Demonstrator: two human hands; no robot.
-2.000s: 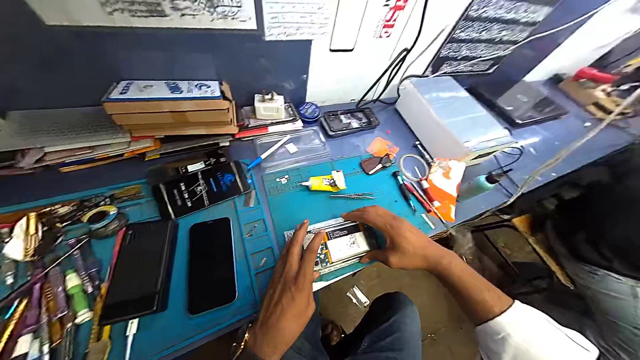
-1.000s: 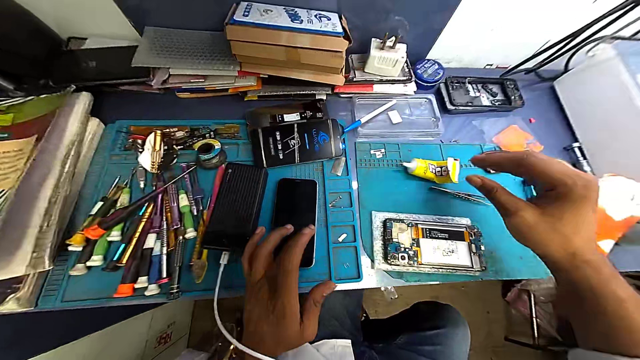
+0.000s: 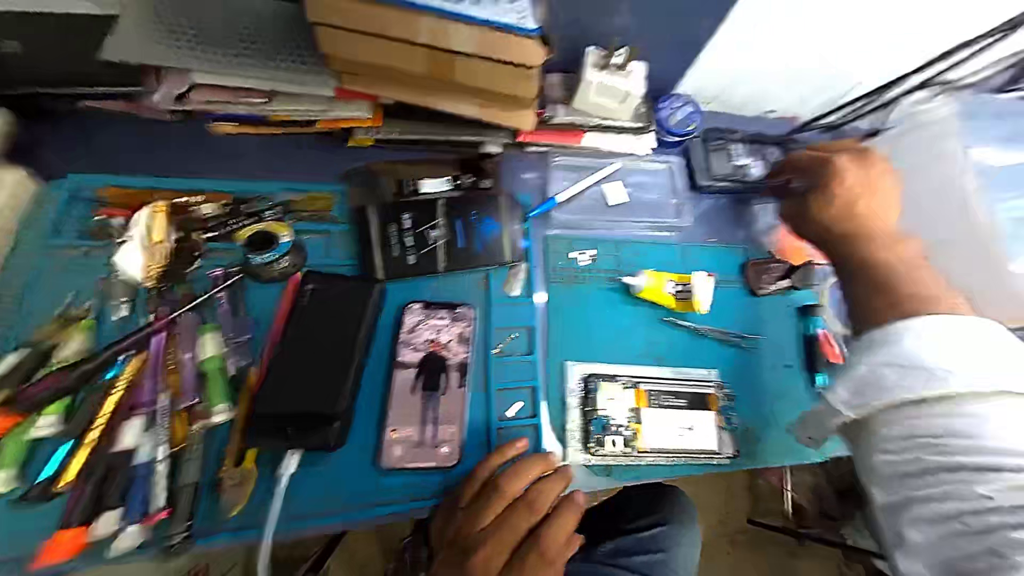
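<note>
My right hand reaches to the back right, its fingertips at the right end of a dark phone frame; blur hides whether they grip it. My left hand lies at the front edge of the teal work mat, fingers slightly spread, beside the end of a white cable. Left of that hand is a smartphone with its screen lit. An opened phone with battery and circuit board exposed rests on a pale pad to the right. Behind it are metal tweezers and a yellow glue tube.
Many screwdrivers and small tools crowd the left side. A black power bank with a cable lies beside them. Cardboard boxes, a clear plastic tray, a white charger and a blue round tin stand along the back.
My right hand has moved from near the glue tube to the phone frame at the back. My left hand has come off the smartphone, whose dark screen is now lit.
</note>
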